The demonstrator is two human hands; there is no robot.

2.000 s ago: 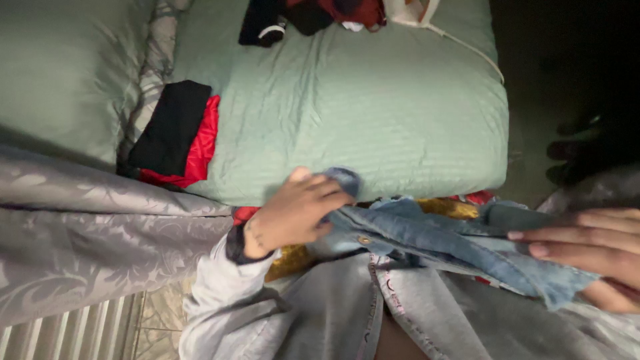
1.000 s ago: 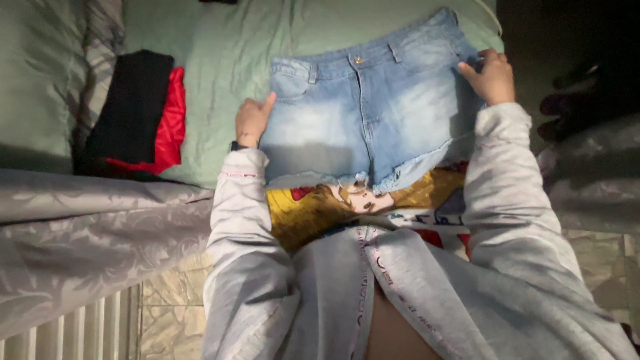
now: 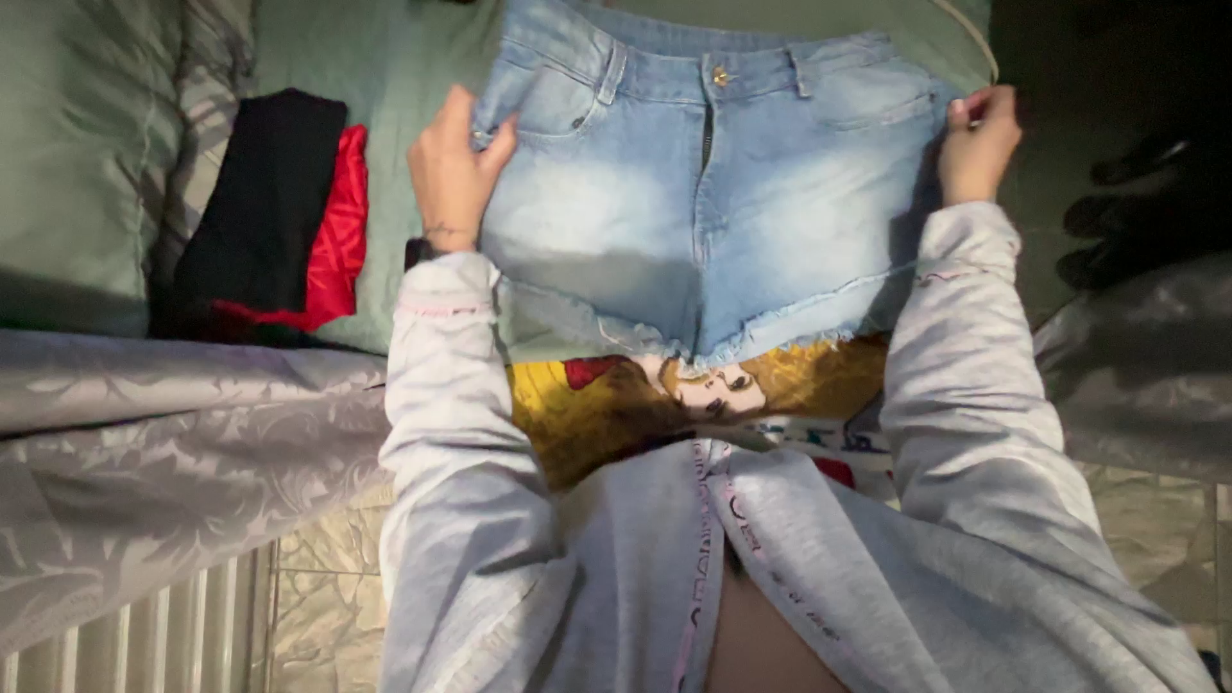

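Observation:
Light-blue denim shorts with frayed hems lie spread out, front side up, waistband away from me, with the metal button fastened. My left hand is at their left side, with the thumb on the denim near the pocket and the fingers at the edge. At the right side edge, just below the waistband, my right hand pinches the denim between thumb and fingers. Under the hems shows a yellow printed cloth with a cartoon face.
A folded black garment lies over a red shiny one on the green bedding, left of the shorts. Grey patterned fabric hangs at the lower left, above a stone-patterned floor. Dark shoes are at the right.
Two seconds ago the shorts were bunched near my lap; one second ago they were spread out between both hands. They now appear further to the right of the black and red garments.

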